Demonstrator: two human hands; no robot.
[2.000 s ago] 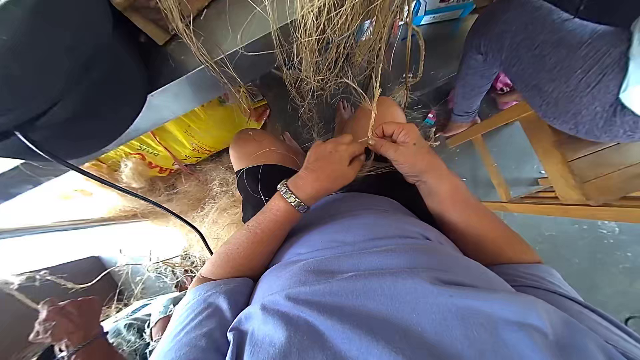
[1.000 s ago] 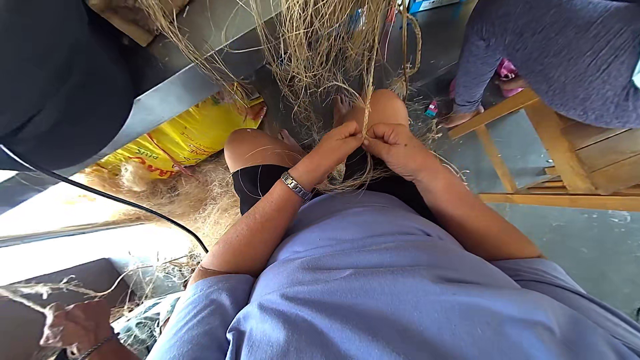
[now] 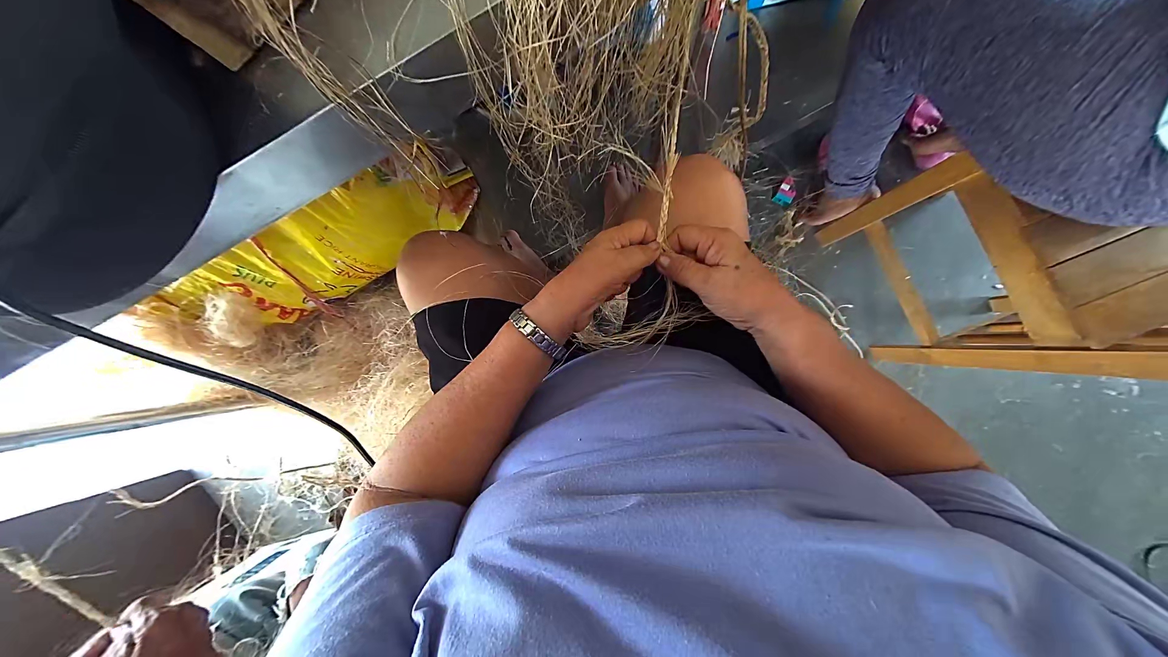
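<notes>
A thin braid of straw-coloured plant fibre (image 3: pixel 669 178) runs down between my knees to my hands. My left hand (image 3: pixel 620 265) has its fingertips closed on the lower end of the braid, and a metal watch band is on that wrist. Close against it, my right hand (image 3: pixel 716 269) pinches the same end between thumb and fingers. Loose strands (image 3: pixel 643 333) trail below both hands over my dark shorts. Beyond my knees hangs a thick bunch of loose fibres (image 3: pixel 575 82). The exact crossing of the strands is hidden by my fingers.
A yellow printed plastic sack (image 3: pixel 338 242) and a heap of fine fibre (image 3: pixel 365 347) lie at the left, near a black cable (image 3: pixel 201 372). A wooden chair (image 3: pixel 1013 255) and a seated person (image 3: pixel 995 100) are at the right. Another person's hand (image 3: pixel 151 630) holds a fibre cord at bottom left.
My hands have come together at the braid's lower end; two seconds ago my left hand was slightly apart from my right. The other person's hand at bottom left has moved lower.
</notes>
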